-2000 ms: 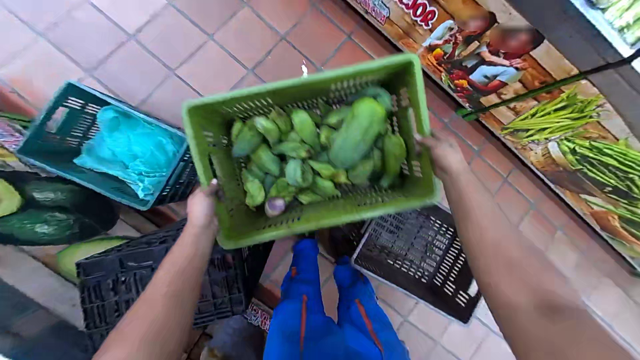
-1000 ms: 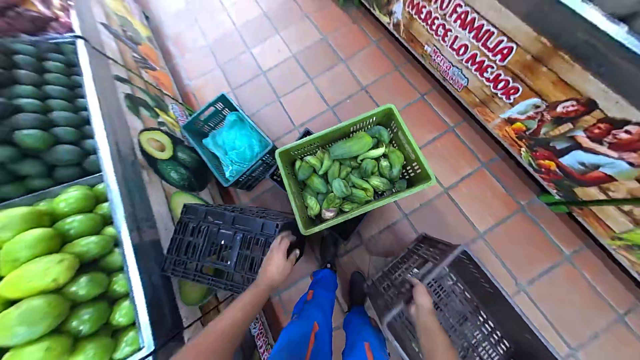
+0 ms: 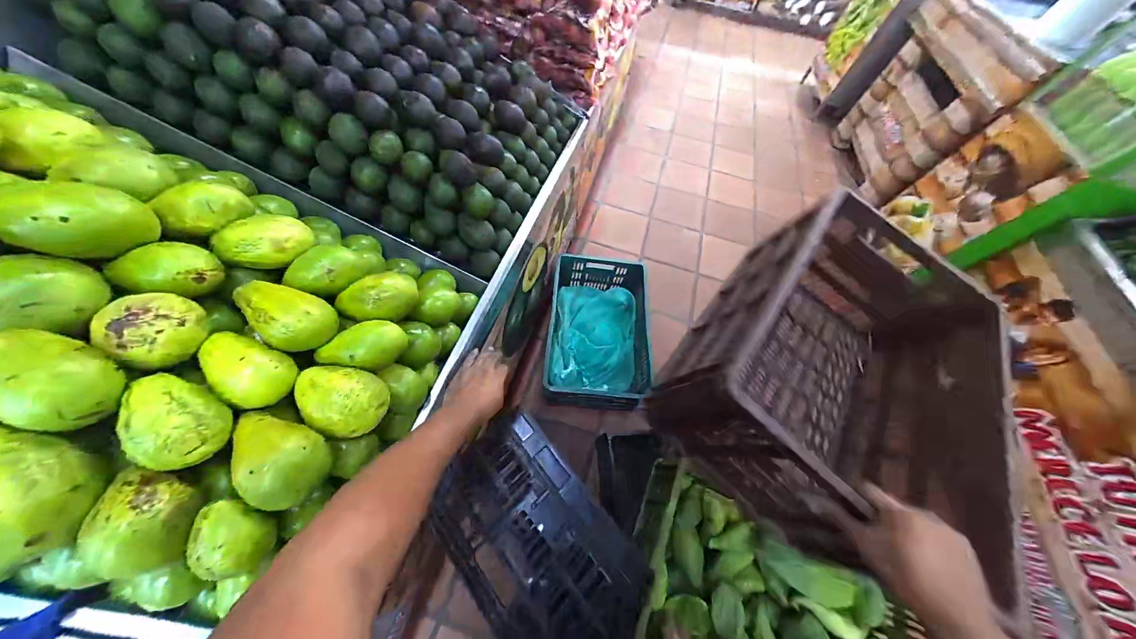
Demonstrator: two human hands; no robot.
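My right hand (image 3: 923, 541) grips the near rim of an empty brown plastic crate (image 3: 799, 355), lifted and tilted above the floor. Below it stands the green plastic crate (image 3: 658, 541) of green vegetables (image 3: 737, 568), partly hidden by the brown one. My left hand (image 3: 477, 383) rests at the edge of the produce display, holding nothing that I can see; its fingers are not clear. Near that hand, a black plastic crate (image 3: 541, 532) leans at a slant. Beyond it a dark teal crate (image 3: 599, 395) holds a light teal plastic bag (image 3: 593, 342).
On the left display lie large green fruits (image 3: 257, 368) and, behind a divider, dark avocados (image 3: 355, 133). A tiled aisle (image 3: 688, 177) runs ahead. Along the right are a printed display panel (image 3: 1047, 399) and a green rail (image 3: 1038, 222).
The brown crate has been raised from the floor in my right hand. My left hand has moved from the black crate to the display edge. The view has swung up and left.
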